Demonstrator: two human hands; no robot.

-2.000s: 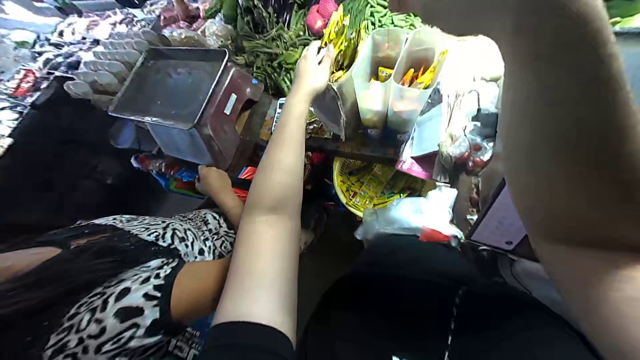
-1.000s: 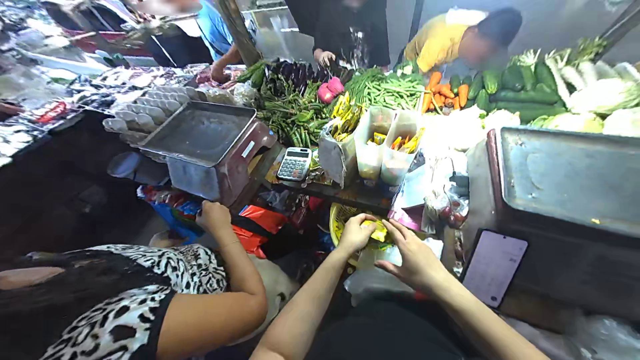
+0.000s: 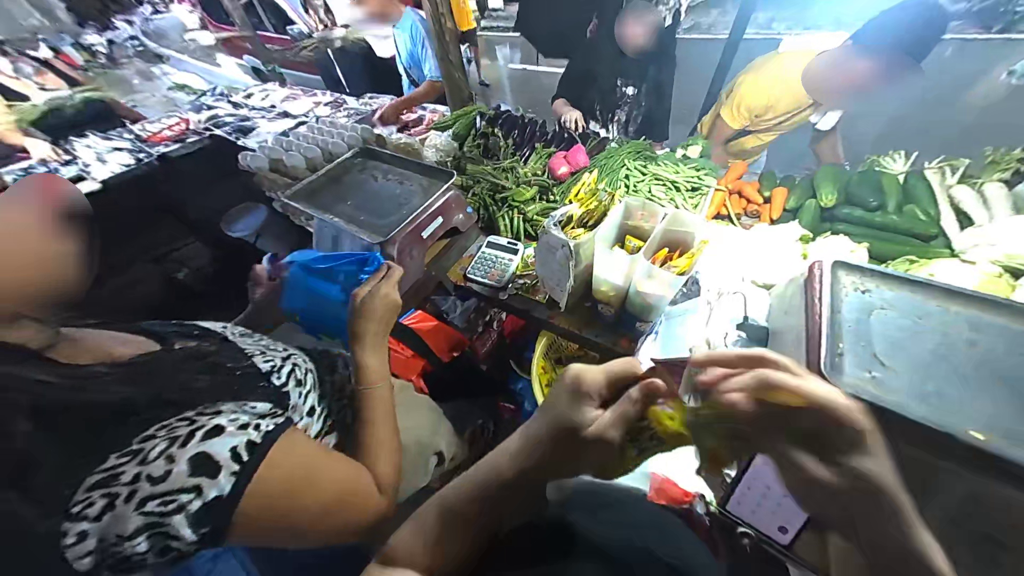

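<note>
My left hand (image 3: 596, 412) is closed around a yellow packet (image 3: 662, 424), low in the centre of the head view. My right hand (image 3: 788, 416) is at the packet's right side, blurred, with fingers curled; whether it grips the packet cannot be told. Past my hands stand two translucent plastic containers (image 3: 616, 268) with yellow packets inside, beside a worn carton (image 3: 565, 260) holding more of them. A yellow plastic basket (image 3: 544, 360) shows beneath the counter edge, partly behind my left hand. A phone (image 3: 766, 498) lies under my right forearm, its screen lit.
A co-worker at left holds a blue plastic bag (image 3: 320, 292). Weighing scales with metal pans flank me, left (image 3: 372, 192) and right (image 3: 932, 352). A calculator (image 3: 494, 262) lies on the counter. Green beans (image 3: 656, 172), carrots (image 3: 748, 192) and cucumbers (image 3: 880, 220) are heaped behind. Several people stand beyond.
My left hand was out at the yellow packets by the carton, then came back near my lap, where both hands met. The co-worker now holds up a blue bag that the earlier frames do not show raised.
</note>
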